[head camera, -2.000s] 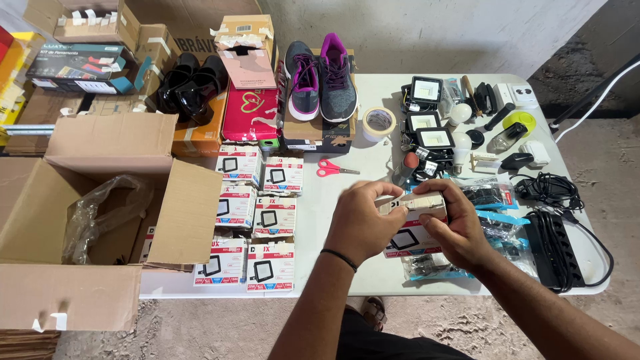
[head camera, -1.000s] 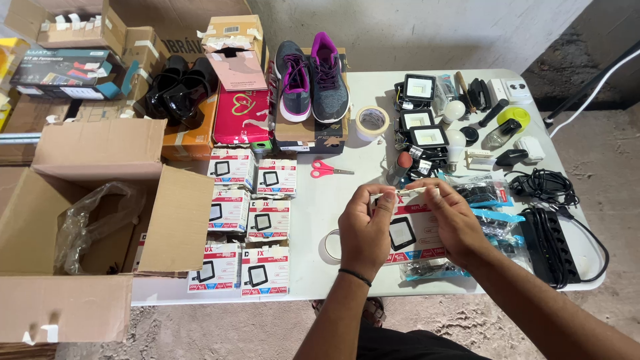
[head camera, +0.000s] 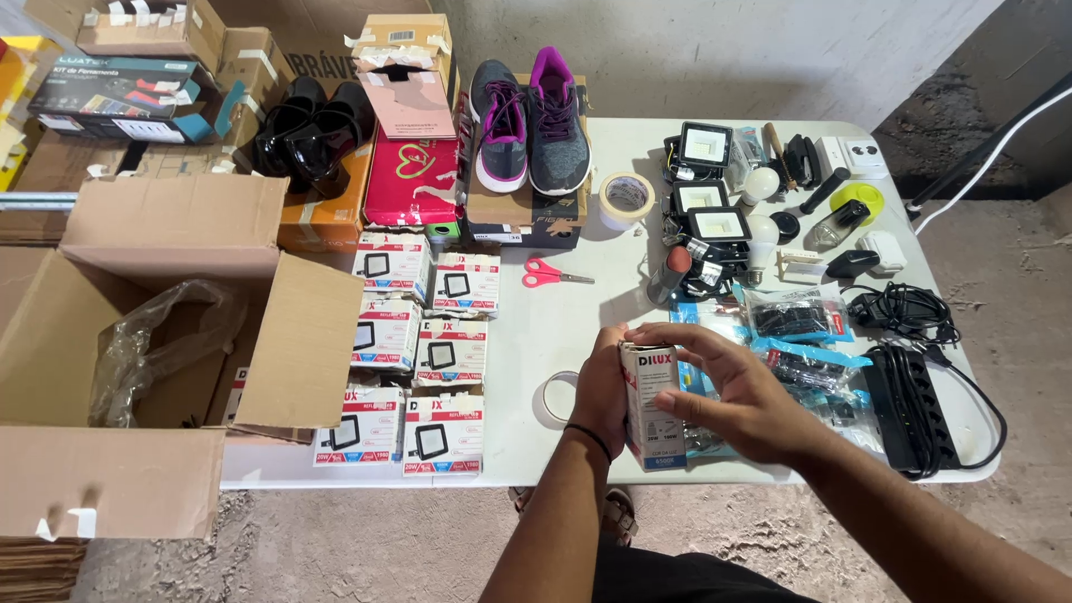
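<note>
Between my hands, near the table's front edge, stands a DILUX floodlight box with a narrow printed side showing. My left hand grips its left side, and my right hand has its fingers over the top and the thumb on the printed side. A roll of clear tape lies just left of my left wrist. Red-handled scissors rest farther back. Several similar floodlight boxes are lined up in two columns to the left. Black LED floodlights lie behind my right hand.
An open cardboard box holds clear plastic at left. Sneakers sit on a shoebox behind, beside masking tape. At right are light bulbs, bagged items, coiled cable and a black power strip. A dark cylinder with a reddish top stands mid-table.
The box in my hands has turned from its broad front to a narrow side. My right hand has shifted from its upper edge to the top and side.
</note>
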